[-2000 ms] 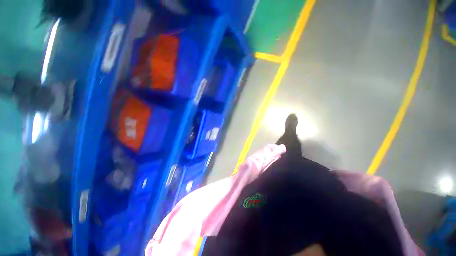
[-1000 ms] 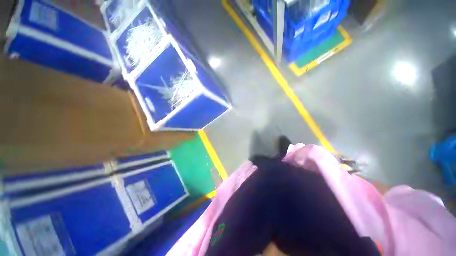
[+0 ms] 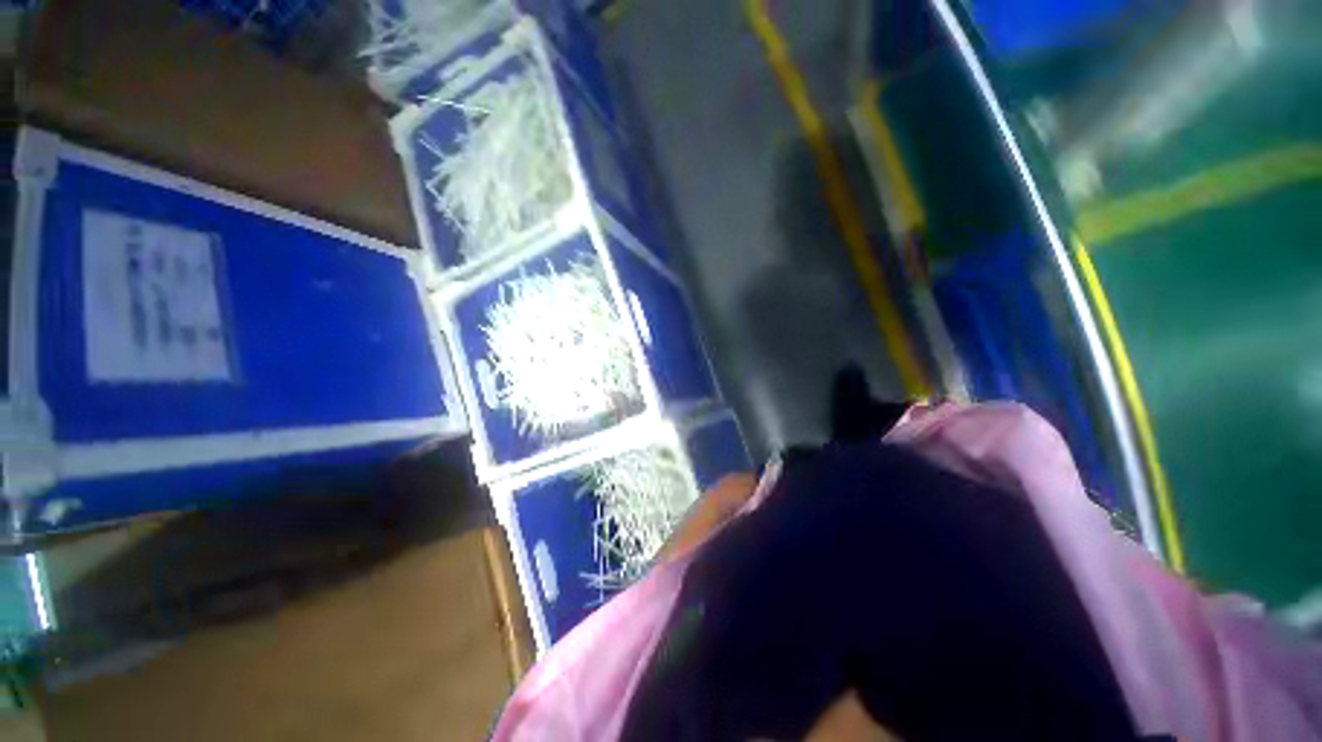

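Observation:
Blue crates with white frames (image 3: pixel 500 471) stand in a row at my left. They hold loose heaps of thin pale strands (image 3: pixel 558 348). My left hand (image 3: pixel 711 513) shows only in part, as a blurred patch of skin beside the nearest heap, above the pink sleeve. Its fingers cannot be made out, nor whether it touches the strands. My right hand is not in view; a pink sleeve hangs on that side.
Brown cardboard (image 3: pixel 305 623) and a large blue crate with a white label (image 3: pixel 157 297) are at the left. A grey aisle with a yellow line (image 3: pixel 834 174) runs ahead. A green surface with a shiny metal edge (image 3: pixel 1066 247) is at the right.
The view has moved along to the row of crates, which are now closer on the left. The left hand has come into view beside them. A green surface now shows at the right.

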